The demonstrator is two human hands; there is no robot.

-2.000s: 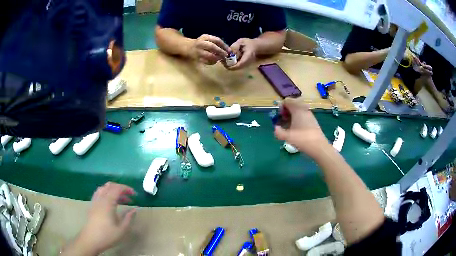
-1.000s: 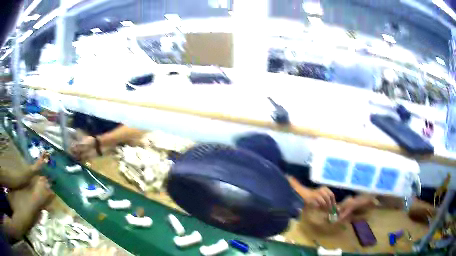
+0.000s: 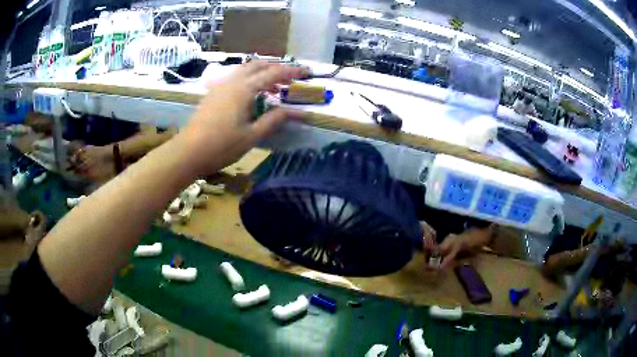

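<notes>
My left hand [image 3: 241,111] reaches up from the lower left to the white shelf above the belt. Its fingers and thumb are spread. A battery assembly with a tan face and blue ends [image 3: 306,93] lies at the shelf's front edge, just right of the fingers. A small dark green part shows between the fingers and thumb; I cannot tell what it is. My right hand is out of the picture.
A black fan [image 3: 328,213] hangs below the shelf [image 3: 419,132]. A white power strip [image 3: 492,195] is right of it. A black tool [image 3: 384,117] lies on the shelf. White shells [image 3: 251,296] lie on the green belt [image 3: 209,314]. People's hands show across the belt.
The view has tilted up from the belt to the shelf. My left hand, low over the bench at first and not seen a second ago, is now at the shelf. My right hand has left the picture.
</notes>
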